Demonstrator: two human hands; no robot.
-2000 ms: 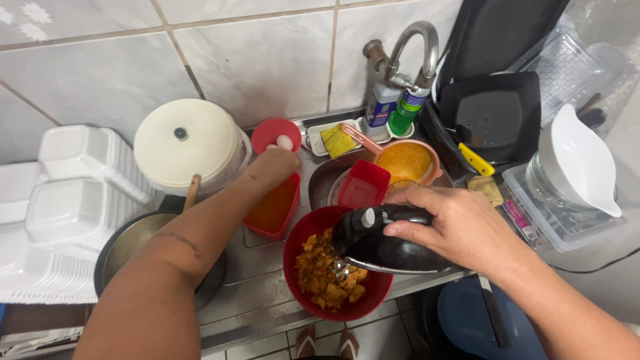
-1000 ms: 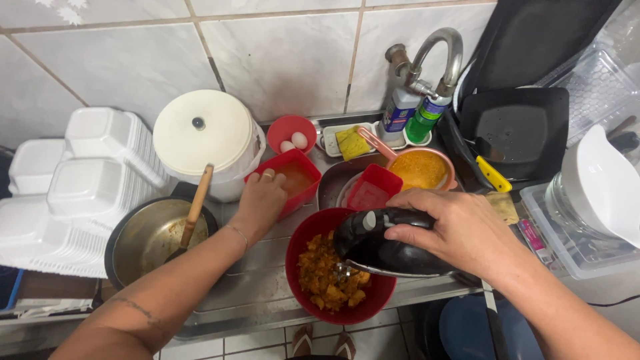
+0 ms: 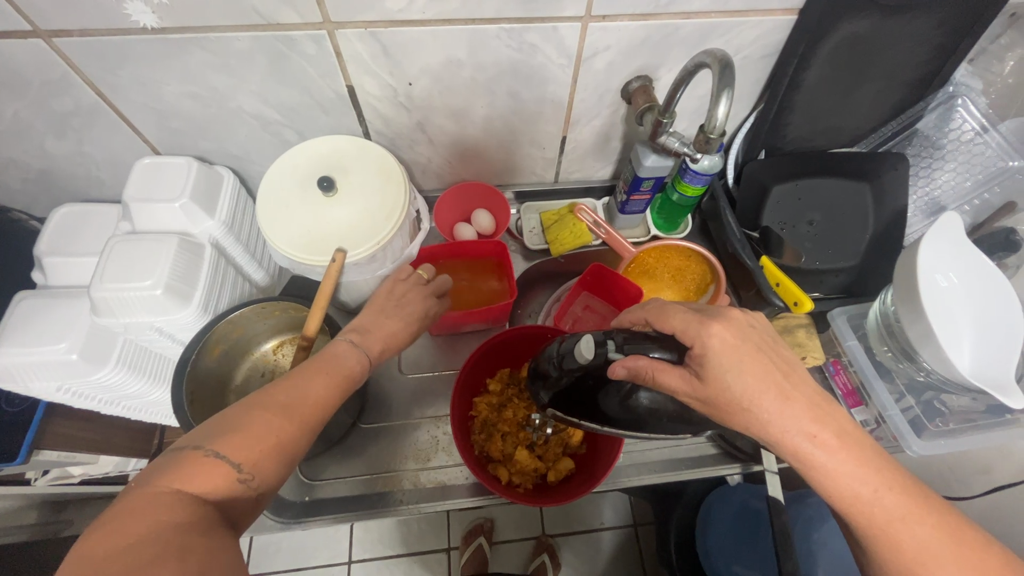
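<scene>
My right hand (image 3: pixel 696 360) grips a black hand mixer (image 3: pixel 616 388), whose metal beaters reach down to chunky orange-brown food (image 3: pixel 520 436) in a round red bowl (image 3: pixel 596 476). My left hand (image 3: pixel 404 308) rests at the left rim of a square red container (image 3: pixel 488 316) of orange liquid; its fingertips overlap the inside, and their grip is partly hidden. Behind that container, a small red bowl (image 3: pixel 452 200) holds several eggs. A smaller square red container (image 3: pixel 596 298) leans in the sink beside a pink strainer (image 3: pixel 716 268) with orange contents.
A pot (image 3: pixel 192 360) with a wooden-handled utensil (image 3: pixel 320 304) sits under my left forearm. Stacked white foam boxes (image 3: pixel 152 280) and a lidded white bin (image 3: pixel 332 200) stand at the left. The faucet (image 3: pixel 720 88), bottles, black pans (image 3: pixel 824 216) and a yellow-handled knife (image 3: pixel 784 284) are at the right.
My left hand has moved from near the eggs to the square red container's left rim. The eggs and the pot's inside are now more exposed. My right hand still holds the mixer over the bowl.
</scene>
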